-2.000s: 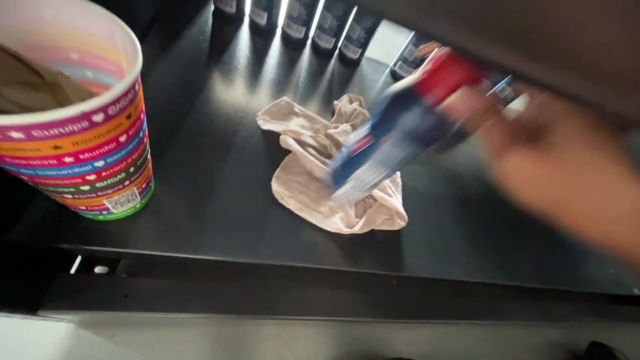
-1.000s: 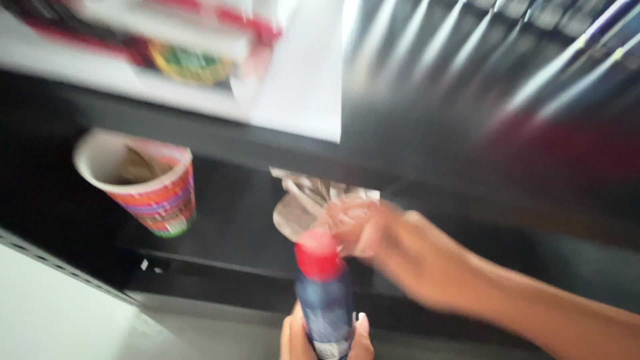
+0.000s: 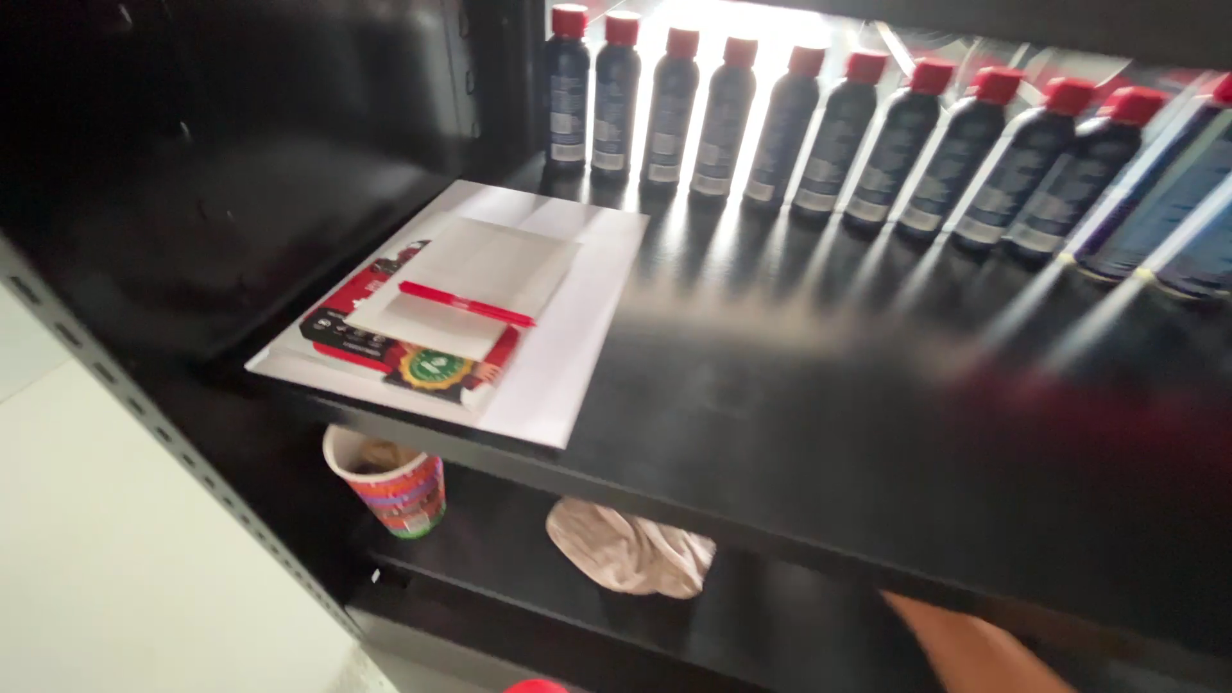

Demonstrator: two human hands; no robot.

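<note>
At the lower right, part of my right forearm (image 3: 977,645) shows below the upper shelf's front edge; the hand itself is hidden. My left hand is out of view. A red cap (image 3: 535,686) just enters at the bottom edge, with whatever is under it cut off. On the lower shelf lies a crumpled beige cloth (image 3: 630,549), partly covered by the upper shelf. A colorful striped paper cup (image 3: 399,491) with something brown inside stands to its left.
Along the back of the black upper shelf (image 3: 731,404) stands a row of dark bottles (image 3: 794,130) with red caps. A white sheet (image 3: 587,318), papers and a red pen (image 3: 467,304) lie at its left. A perforated metal upright (image 3: 164,433) borders the left.
The view has swung up to the upper shelf. One second ago my left hand held a dark blue, red-capped bottle and my right hand was near the cloth; neither hand shows now.
</note>
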